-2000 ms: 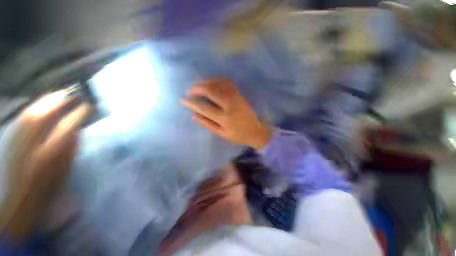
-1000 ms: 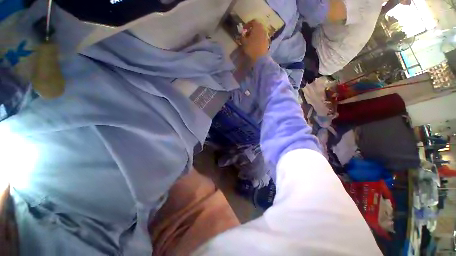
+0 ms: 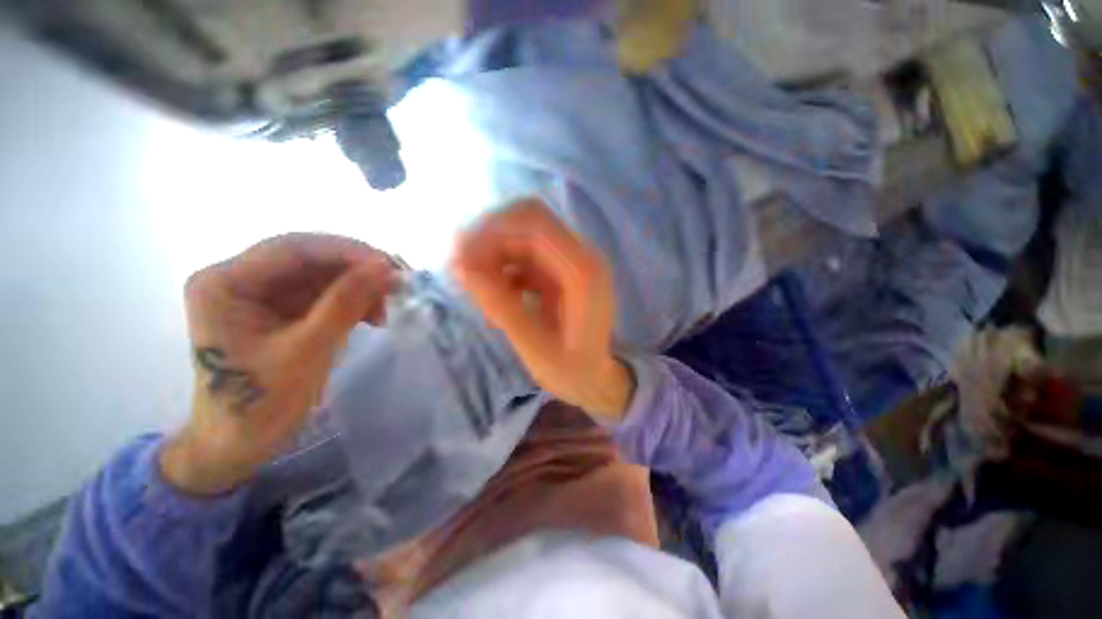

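Light blue garment cloth (image 3: 604, 145) lies in folds across the machine bed, and part of it hangs over the lap. My left hand (image 3: 284, 339) is at centre left with thumb and fingertips pinched on the cloth's edge, beside the glare. My right hand (image 3: 544, 302) is just to its right, fingers curled with thumb and fingertips together near the cloth; it is blurred, and whether it holds anything cannot be told. A dark cylindrical fitting (image 3: 372, 151) hangs above and between the hands. Glare hides the needle area.
The sewing machine head (image 3: 206, 55) is overhead at upper left. A yellowish knob (image 3: 653, 34) is at the top. A blue basket (image 3: 822, 345) is right of the table. A yellow-topped object (image 3: 970, 103) and more blue cloth (image 3: 900, 296) lie at the right. Pinkish-brown cloth (image 3: 580, 478) covers the lap.
My right hand has come back from the small box at the far right to beside my left hand. My left hand has come fully into view. The view has swung towards the machine.
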